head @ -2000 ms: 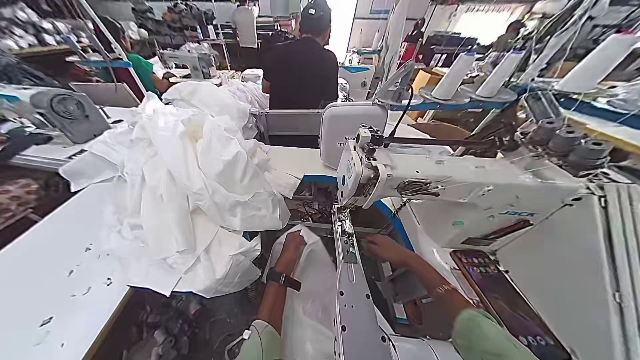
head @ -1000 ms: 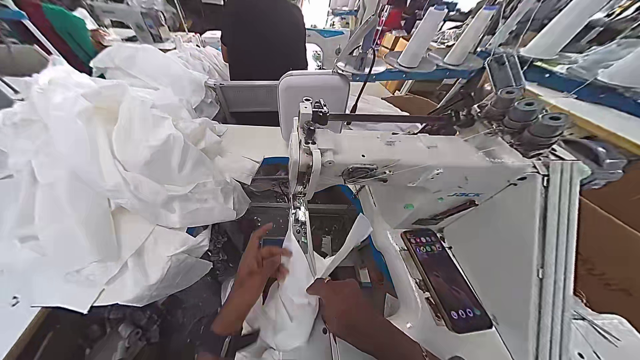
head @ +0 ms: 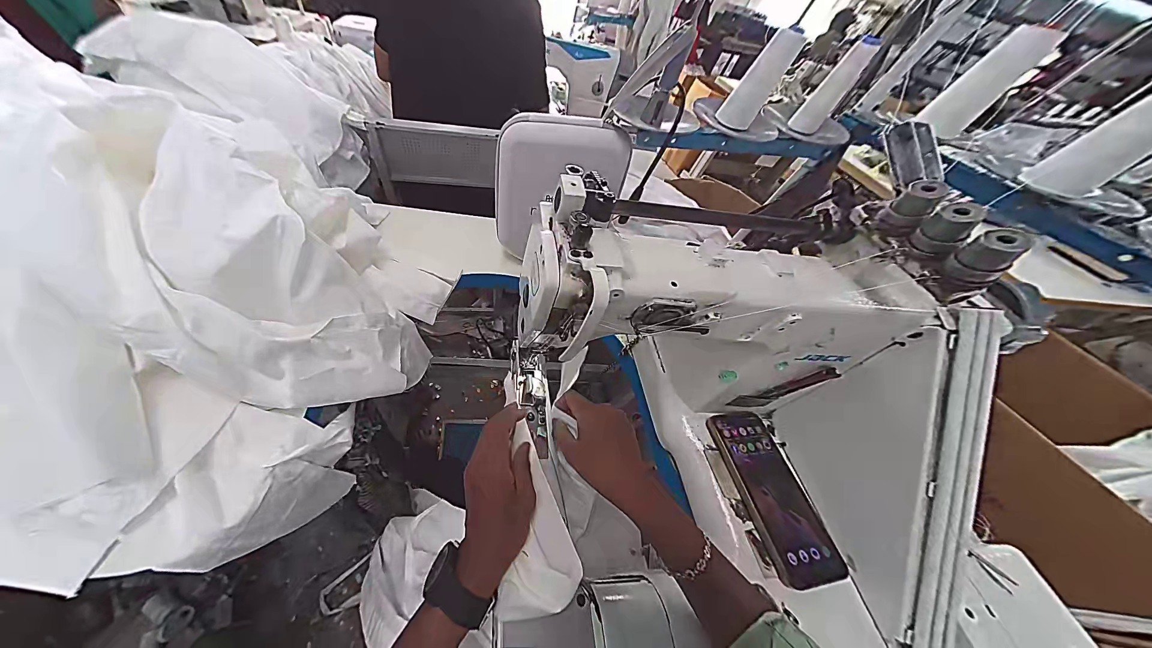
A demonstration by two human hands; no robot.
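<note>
White fabric [head: 544, 562] runs over the narrow arm of a white Jack sewing machine [head: 738, 288], up to the presser foot [head: 531, 382]. My left hand [head: 499, 486], with a dark watch on the wrist, grips the cloth just left of and below the foot. Close to the foot on the right, my right hand [head: 603, 445] pinches a white strip of fabric [head: 569, 373] that hangs from the machine head. Its fingertips are partly hidden. The needle cannot be made out.
A large heap of white fabric [head: 216, 243] covers the table on the left. A smartphone [head: 778, 499] lies on the machine bed to the right. Thread cones [head: 760, 81] stand behind, cardboard boxes [head: 1062, 504] at the far right. Beyond the machine is a person in dark clothing [head: 463, 63].
My left hand, fingers spread a second ago, has closed on the cloth near the foot. My right hand has moved up to the strip beside the foot. The view has shifted closer to the machine.
</note>
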